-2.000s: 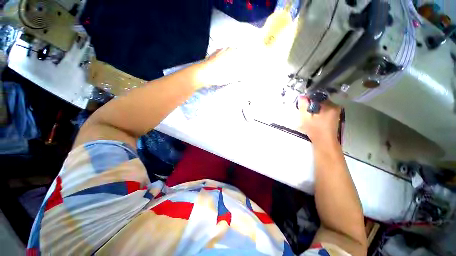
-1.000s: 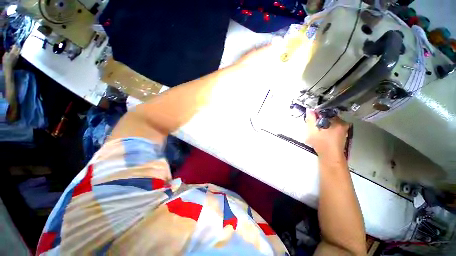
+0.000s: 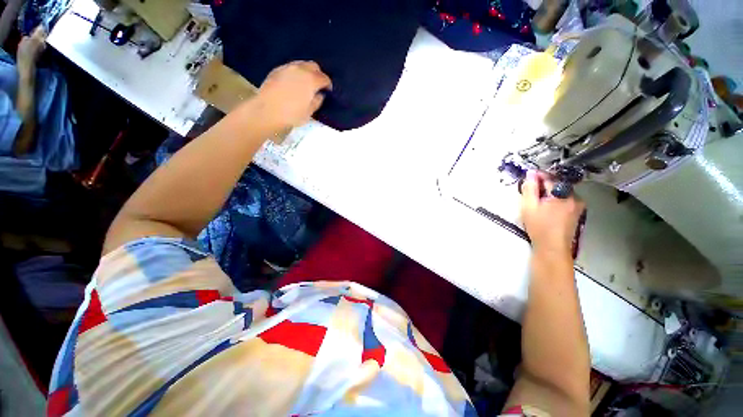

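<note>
A plain dark fabric piece (image 3: 358, 49) lies on the white sewing table, left of the machine. My left hand (image 3: 297, 91) is at its near left edge, fingers curled over the cloth; whether they grip it is unclear. My right hand (image 3: 554, 216) is beside the needle area, fingertips near the presser foot (image 3: 512, 169) and touching or close to the dark knob (image 3: 562, 190). Its grip is partly hidden. A slim dark, reddish-edged item (image 3: 579, 234) shows along its right side. No fabric is visible under the presser foot.
The cream machine head (image 3: 599, 81) fills the upper right. Navy fabric with red motifs (image 3: 481, 24) lies behind. Brown tape (image 3: 224, 88) is on the left table edge. Blue patterned fabric (image 3: 261, 216) hangs below. Another machine (image 3: 159, 16) and a person's arm (image 3: 28, 89) are far left.
My left hand has moved from the bright area left of the needle, back and left onto the dark fabric. My right hand stays beside the knob. The view has shifted.
</note>
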